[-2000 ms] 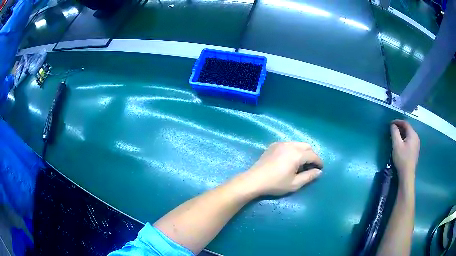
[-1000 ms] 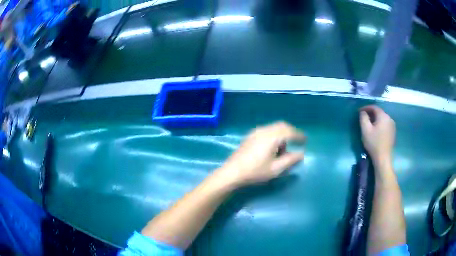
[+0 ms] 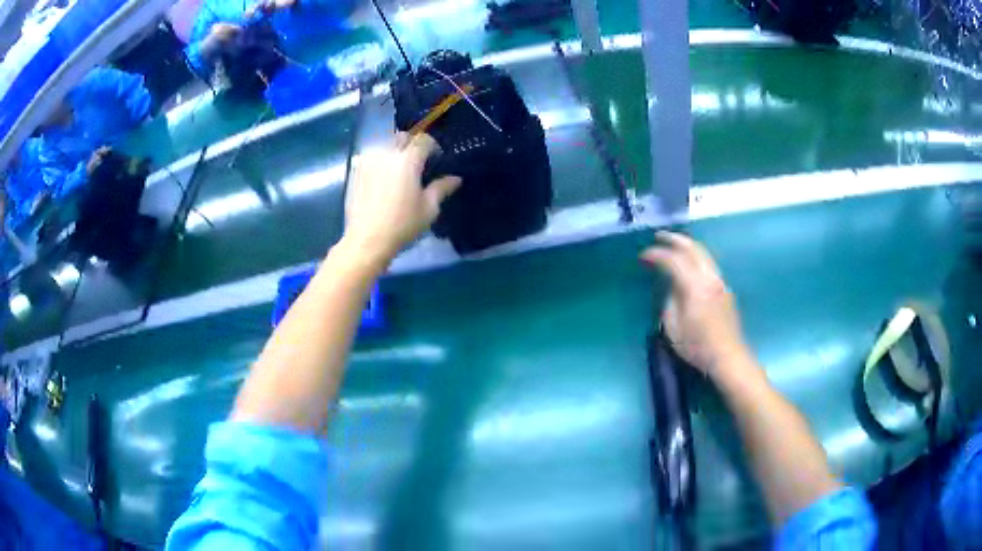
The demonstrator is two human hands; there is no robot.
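Note:
A black housing (image 3: 490, 178) with an amber tape strip (image 3: 439, 110) and a thin white cable lies across the far white edge of the bench. My left hand (image 3: 393, 199) is on its left side, fingers at the edge and thumb over the top, gripping it. My right hand (image 3: 700, 307) is over the bench at right, fingers loosely apart, with nothing visible in it. An electric screwdriver (image 3: 673, 431) lies beside and partly under the right hand, pointing away from me. The blue screw bin (image 3: 372, 307) is partly hidden behind my left forearm.
A grey post (image 3: 670, 108) stands beyond my right hand. A tape roll (image 3: 910, 361) lies at right. A second screwdriver (image 3: 97, 457) lies at far left. People in blue smocks (image 3: 102, 102) and other dark units are across the line at upper left.
The view has swung, and the black housing has come into sight. My left hand has moved from above the bench to the housing. My right hand's fingers have opened somewhat.

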